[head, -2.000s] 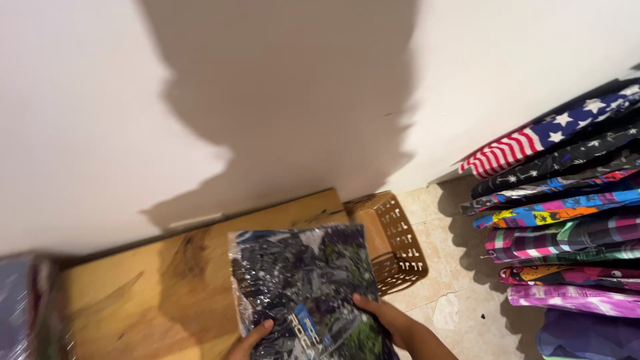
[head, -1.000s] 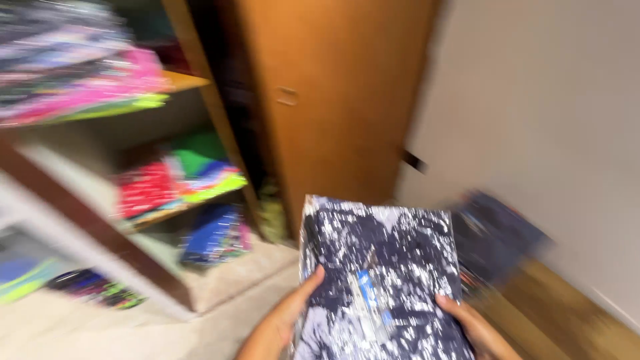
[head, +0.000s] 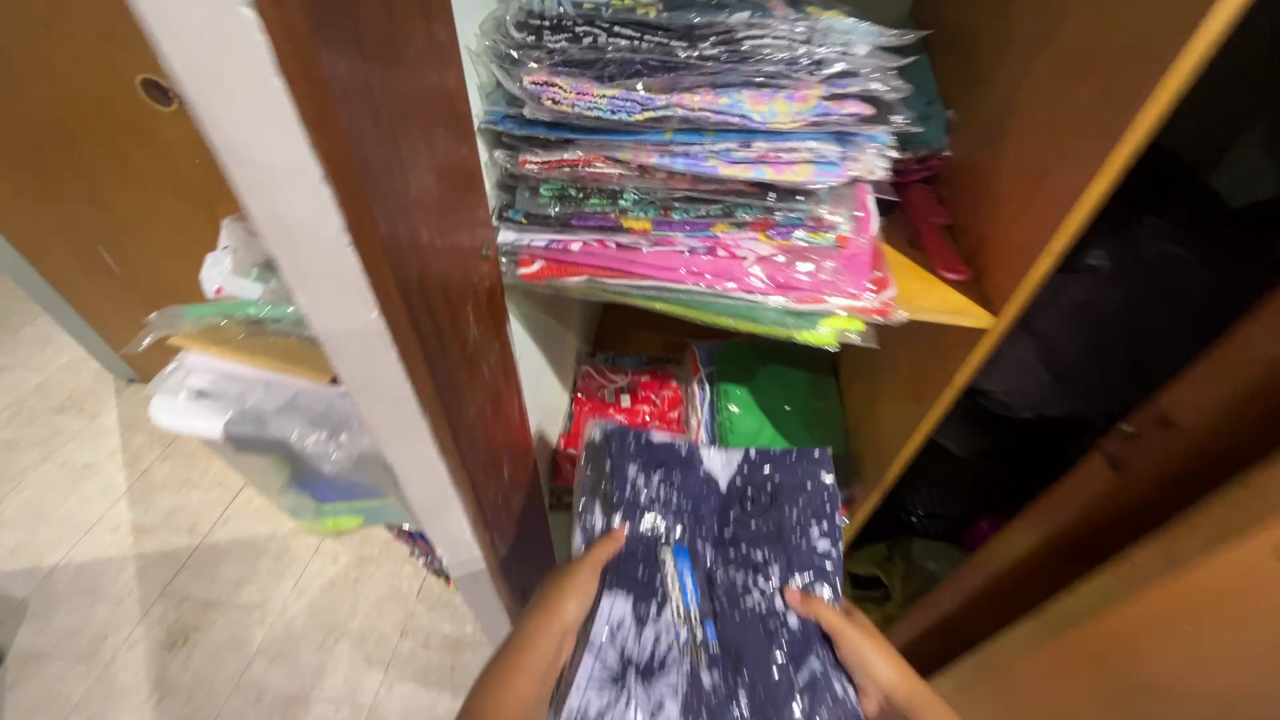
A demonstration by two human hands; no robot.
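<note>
A folded navy and white patterned garment in a clear plastic bag is between my hands at the bottom centre, a blue label on its front. My left hand grips its left edge, thumb on top. On the opposite edge my right hand holds it the same way. The fingers under the package are hidden. Beyond it, a tall stack of bagged folded garments lies on a wooden shelf. A bagged red garment and a green one sit in the compartment below, partly covered by the package.
A dark wood post and a white panel edge stand left of the shelves. Further left, more bagged garments jut out above the tiled floor. To the right are a wooden divider, a dark compartment and a wooden door.
The view has swung from the wall and wooden surface to the shelves. Both hands have kept hold of the bagged garment, which now overlaps the lower compartment.
</note>
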